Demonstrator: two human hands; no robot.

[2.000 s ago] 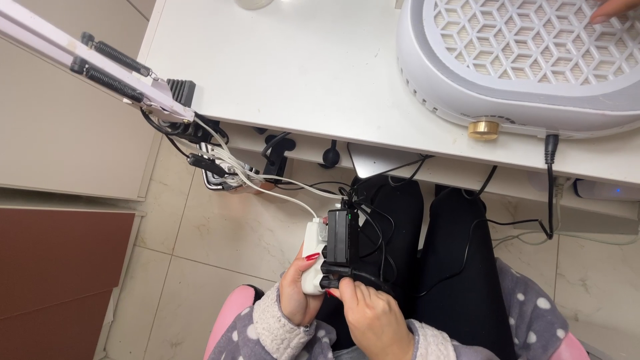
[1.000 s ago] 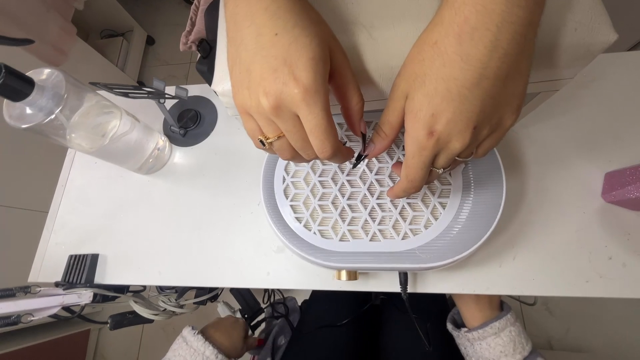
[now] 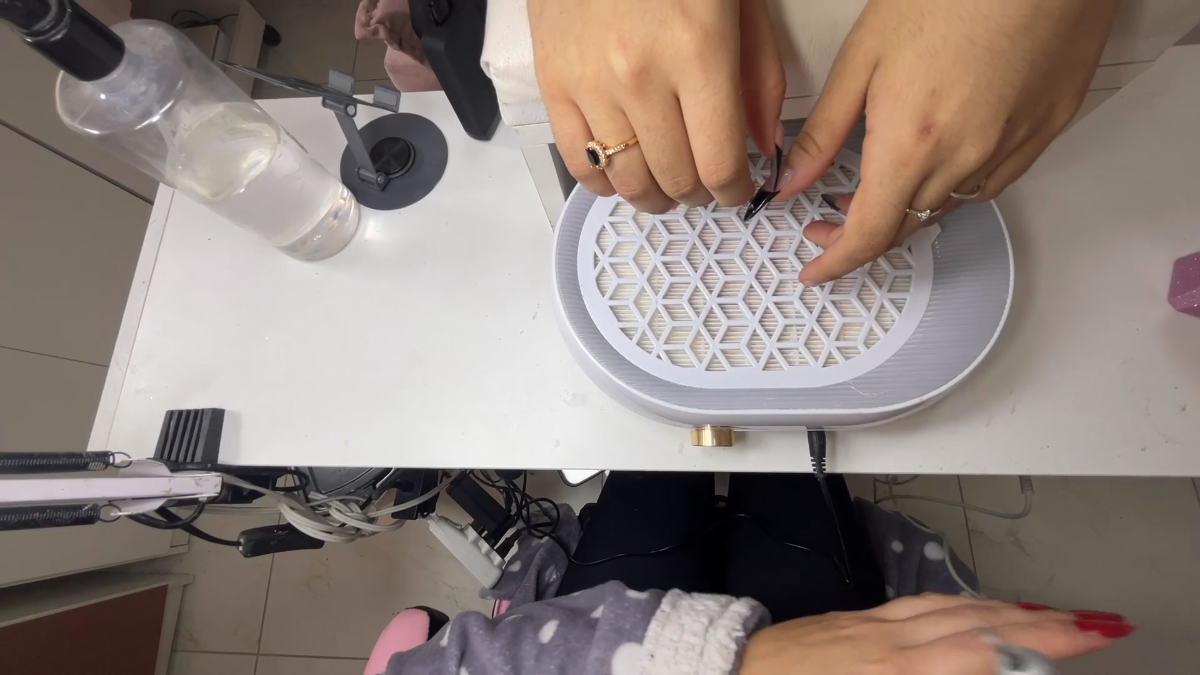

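My left hand (image 3: 900, 639), with red nails, stretches rightward at the bottom edge, its fingers extended. A blurred silvery thing (image 3: 1020, 660) shows by its fingers; whether it is held or worn is unclear. My right hand is out of view. On the white table stands a pale oval nail dust collector (image 3: 970, 281) with a patterned grille and a brass-coloured knob (image 3: 712, 436). Another person's two hands, wearing rings, rest over the grille, their fingertips together at black pointed nails (image 3: 760, 201). A black power plug (image 3: 817, 452) enters the collector's near side.
A clear pump bottle (image 3: 272, 178) of liquid and a round-based stand (image 3: 403, 159) are at the upper left. A spring-arm lamp (image 3: 112, 483) is clamped at the table's left. Tangled cables (image 3: 337, 511) and a white power strip (image 3: 466, 551) hang below the near edge.
My left hand has left the power strip and moved right. My right hand, visible under the table edge a second ago, is out of view. The view has swung from my lap toward the table.
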